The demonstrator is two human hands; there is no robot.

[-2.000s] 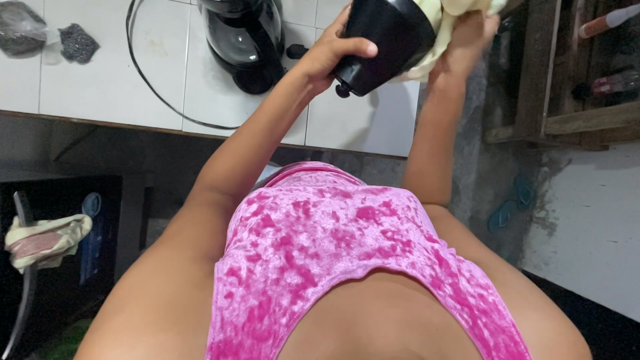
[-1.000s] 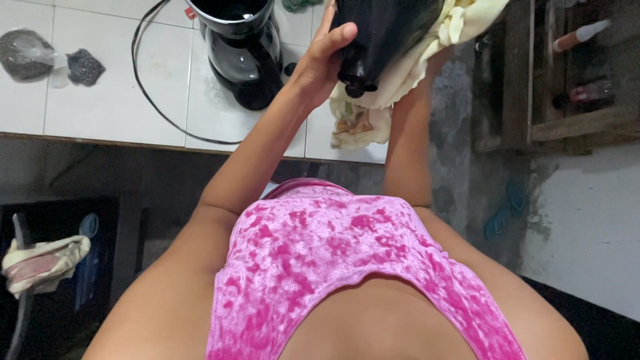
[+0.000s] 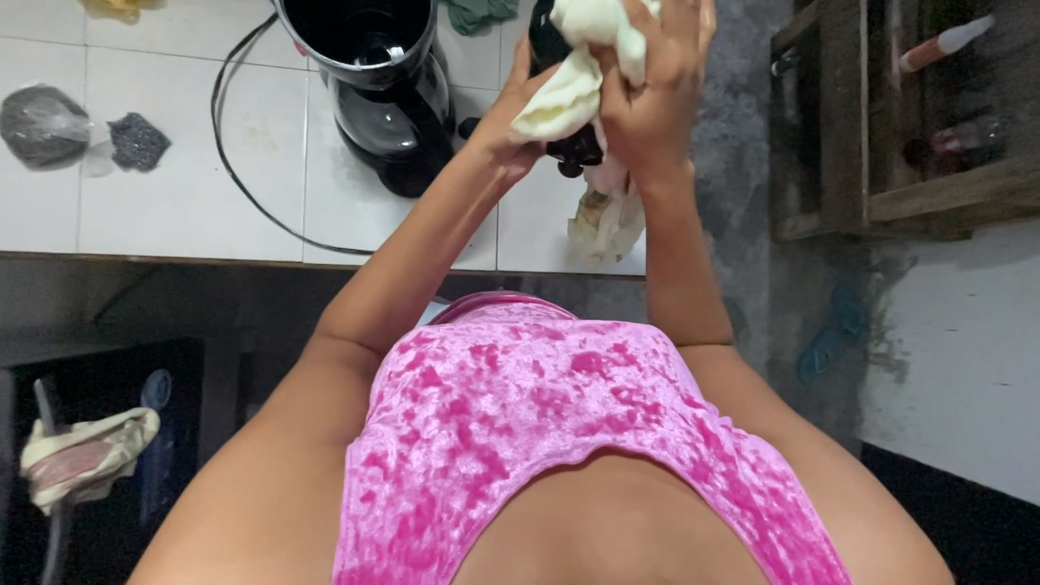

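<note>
Near the top of the view my left hand (image 3: 512,122) grips a black plastic part (image 3: 575,148), likely the filter basket of a coffee maker; much of it is hidden. My right hand (image 3: 656,89) presses a cream cloth (image 3: 565,101) against that part from the right. A loose end of cloth (image 3: 603,223) hangs below, over the edge of the tiled counter. Left of my hands stands a black coffee maker (image 3: 370,57) with its top open and a dark glass carafe (image 3: 390,122) in it.
A black power cord (image 3: 221,154) curves over the white tiled counter (image 3: 179,203). Two small plastic bags of dark contents (image 3: 45,126) lie at left, a green cloth (image 3: 479,12) at the back. A wooden rack (image 3: 934,195) stands at right, slippers (image 3: 821,353) on the floor.
The black part has turned in my hands and sits more upright, and the cloth now covers more of its front. My right hand has come into fuller view over it. The view has shifted slightly.
</note>
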